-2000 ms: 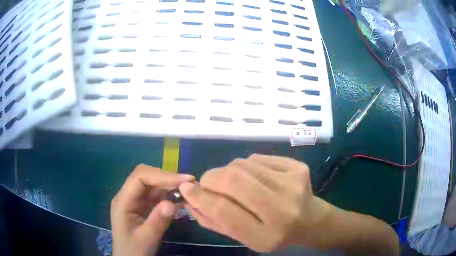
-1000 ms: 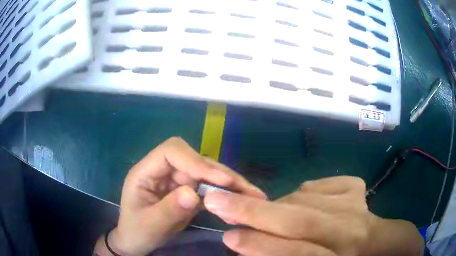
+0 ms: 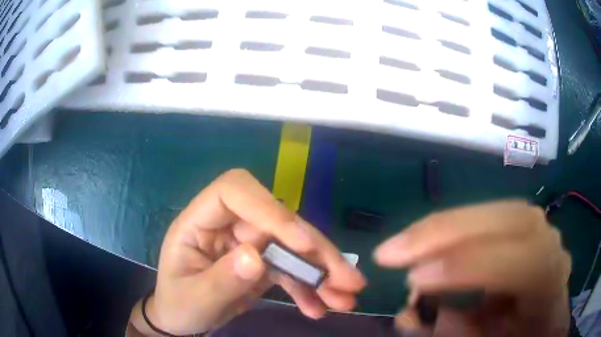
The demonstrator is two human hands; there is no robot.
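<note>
My left hand (image 3: 230, 253) holds a small black module with a silver-white face (image 3: 294, 263) between thumb and fingers, the pale face turned up. My right hand (image 3: 487, 263) is apart from it at the right, blurred, with its fingers curled around a dark block-like piece (image 3: 455, 299). Two more small black modules lie on the green mat: one upright in the view (image 3: 431, 179), one lying crosswise (image 3: 364, 220) between the hands. A small white piece (image 3: 350, 259) shows just beyond my left fingertips.
A large white foam tray (image 3: 263, 108) with dumbbell-shaped slots spans the back, with a label (image 3: 521, 151) at its right corner. Another foam tray (image 3: 72, 72) overlaps its left. Yellow tape (image 3: 292, 164) and blue tape (image 3: 321, 178) cross the mat. A slim silvery pen-like item (image 3: 585, 125) and a red wire (image 3: 583, 199) lie right.
My right hand has moved away from my left hand to the right and now shows a dark piece in it. The module in my left hand is more exposed. The view has shifted, with the tray higher.
</note>
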